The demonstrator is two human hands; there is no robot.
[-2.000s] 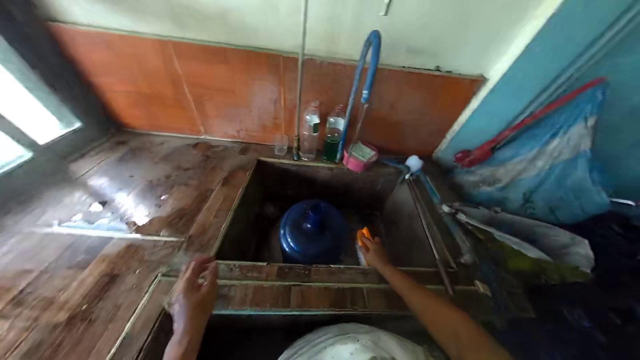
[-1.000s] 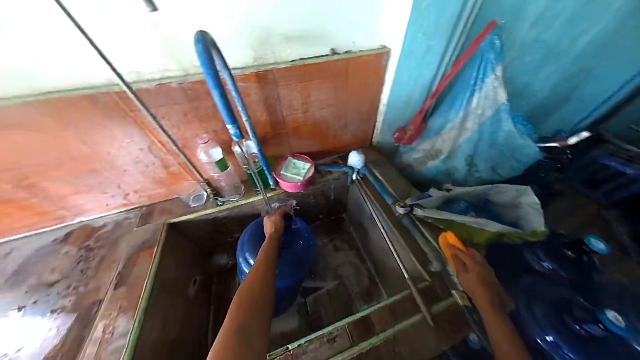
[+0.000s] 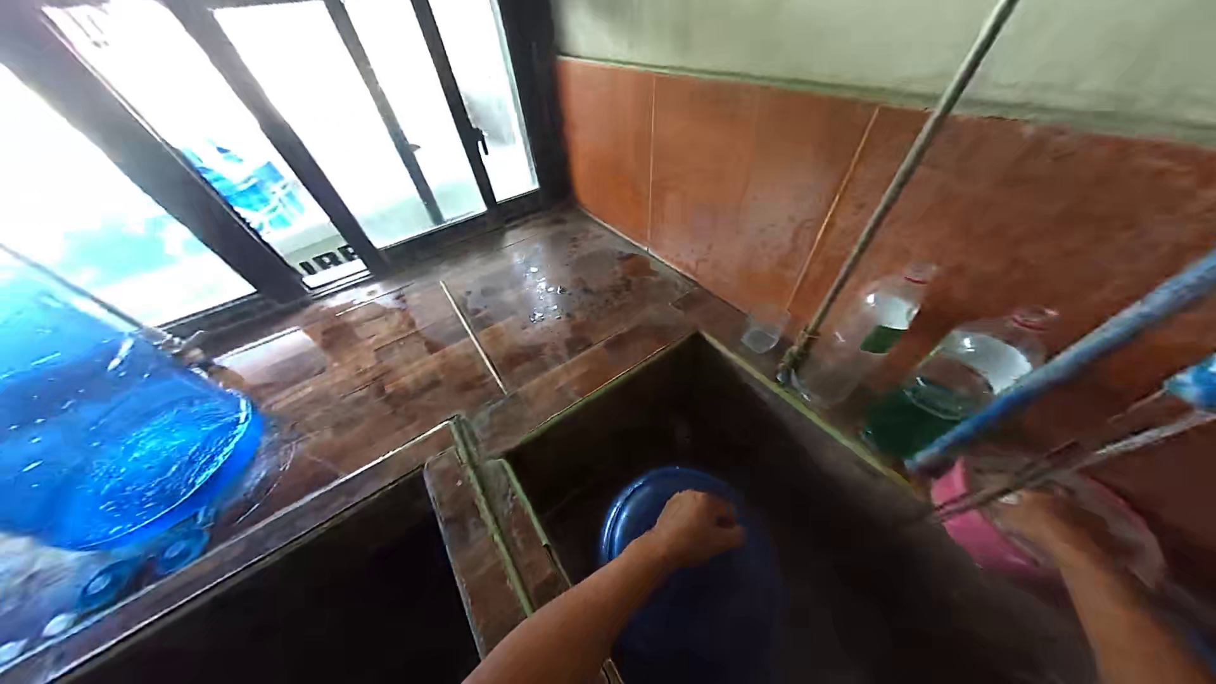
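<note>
A large blue water jug (image 3: 689, 594) stands in the dark sink basin (image 3: 608, 389), its lower part in shadow. My left hand (image 3: 698, 527) is closed at the top of the jug, covering its neck. Off to the right, my right hand (image 3: 1035, 522) is at the pink round tub (image 3: 978, 541) on the basin's back ledge; blur hides its fingers and anything in them. A blue pipe (image 3: 1073, 366) slants down close to this hand.
Two clear plastic bottles (image 3: 879, 328) (image 3: 978, 366), the nearer with green liquid, and a small clear cup (image 3: 763, 328) line the orange wall. A thin rod (image 3: 902, 180) leans there. A large blue water container (image 3: 123, 418) occupies the left, by the barred window (image 3: 380, 123).
The view has swung left. My right hand has moved from the right side of the sink to the pink tub; the orange thing it held is no longer visible. My left hand remains at the jug's top.
</note>
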